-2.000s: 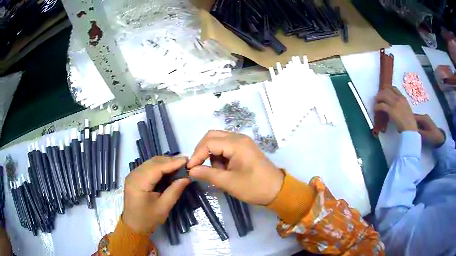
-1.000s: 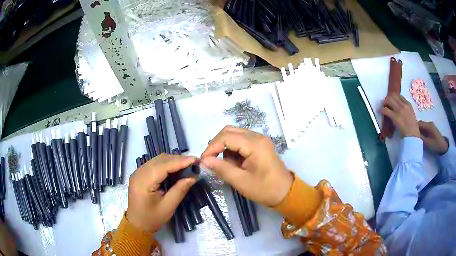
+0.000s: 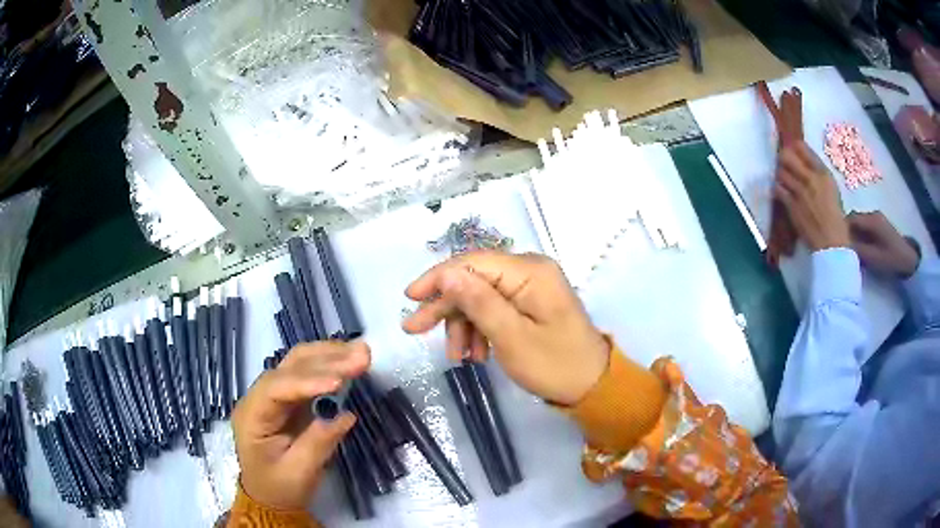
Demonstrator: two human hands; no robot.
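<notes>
My left hand (image 3: 294,423) holds a black handle sleeve (image 3: 328,406) with its dark open end facing up towards me. My right hand (image 3: 515,320) is raised to the right of it, apart from the sleeve, thumb and fingertips close together; whether something tiny is between them I cannot tell. Loose black sleeves (image 3: 482,428) lie below and behind my hands on the white work sheet (image 3: 577,454). A heap of small metal fittings (image 3: 469,235) lies just behind my right hand, partly hidden by it.
Filled handles with white tips (image 3: 155,382) lie in a row at left. White core rods (image 3: 598,196) are piled behind right. A clear bag of white rods (image 3: 309,134), a green metal frame (image 3: 175,113) and black sleeves on brown paper (image 3: 722,62) stand behind. A neighbour's hands (image 3: 814,196) hold brown straps.
My right hand has moved away from the sleeve, and its fingers have changed position. My left hand has moved left and down, tilting the sleeve's open end towards me.
</notes>
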